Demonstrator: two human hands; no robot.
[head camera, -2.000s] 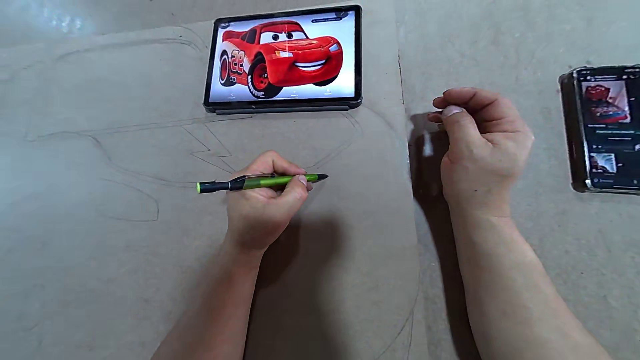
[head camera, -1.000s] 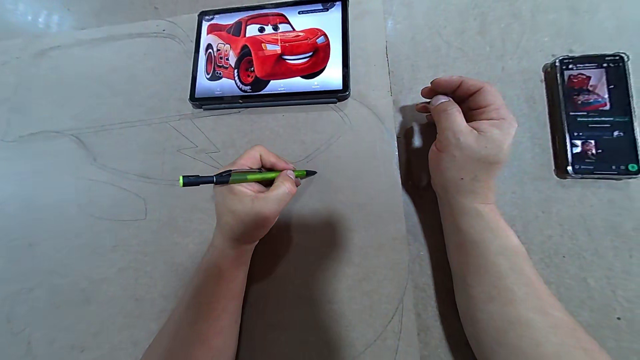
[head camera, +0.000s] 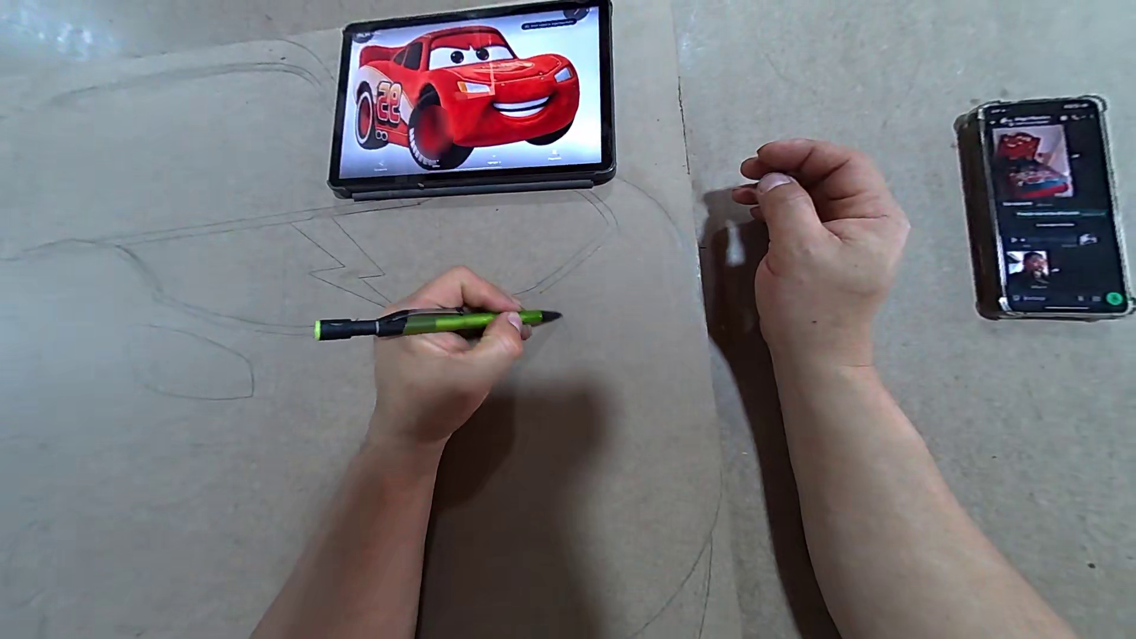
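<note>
My left hand (head camera: 448, 351) grips a green and black mechanical pencil (head camera: 444, 322), its dark tip pointing right over a large brown sheet, perhaps cardboard (head camera: 311, 497). Whether the tip touches the sheet I cannot tell. Faint pencil lines on the sheet form curves and a lightning bolt (head camera: 342, 262) left of the hand. Past the sheet's right edge, my right hand (head camera: 821, 231) is held with curled fingers, thumb near the index finger; nothing is seen in it. A tablet (head camera: 475, 98) showing a red cartoon race car lies on the sheet beyond my left hand.
A smartphone (head camera: 1052, 209) in a clear case lies at the right on the grey-brown surface (head camera: 1003, 426), its screen lit with pictures and writing. The sheet's right edge runs between my two hands. Shadows of my forearms fall beside them.
The view has shifted somewhat, with the tablet and phone now farther left in it than two seconds ago. Both hands keep nearly the same pose, and the pencil stays in my left hand.
</note>
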